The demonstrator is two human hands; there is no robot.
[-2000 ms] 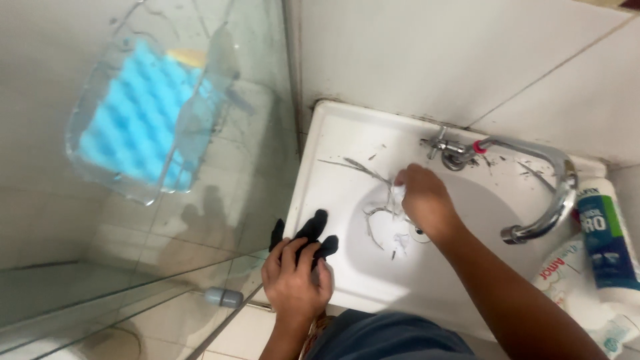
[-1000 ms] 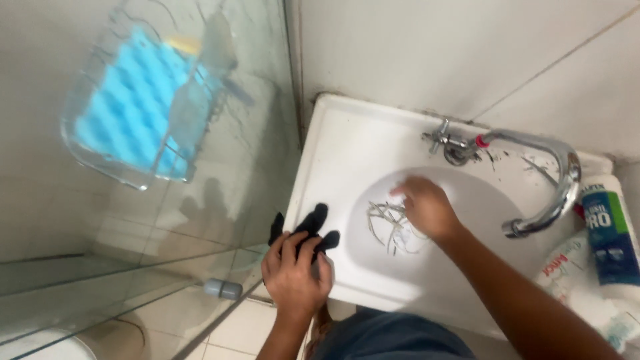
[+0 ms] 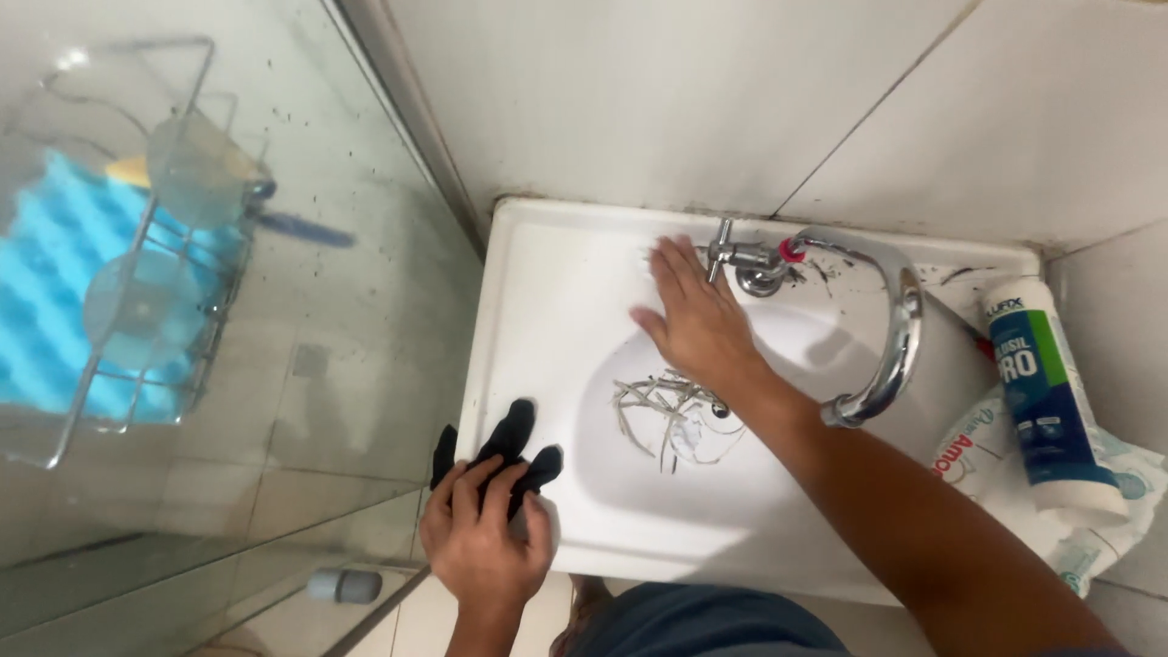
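My left hand (image 3: 488,529) rests on a black glove (image 3: 511,438) at the front left corner of the white washbasin (image 3: 538,292), its fingers bent over the fabric. My right hand (image 3: 698,315) lies flat with spread fingers at the basin's back, just left of the chrome tap handle (image 3: 721,251), and holds nothing. Below it, thin grey strips of debris (image 3: 671,397) lie in a loose heap in the bowl beside the drain (image 3: 720,410), with a crumpled whitish piece (image 3: 686,438) among them. The curved chrome spout (image 3: 903,338) reaches over the bowl's right side.
At the right stand a sealant cartridge (image 3: 1054,392) and a white plastic packet (image 3: 976,447), near a thin tool with a red part (image 3: 984,347). Dark scraps (image 3: 826,274) lie behind the tap. A glass panel (image 3: 365,301) and wire rack with a blue sponge (image 3: 55,301) are left.
My right hand has moved from over the bowl to the back rim by the tap handle. Strips seen on the basin's left ledge at first are gone from there. My left hand stays on the glove.
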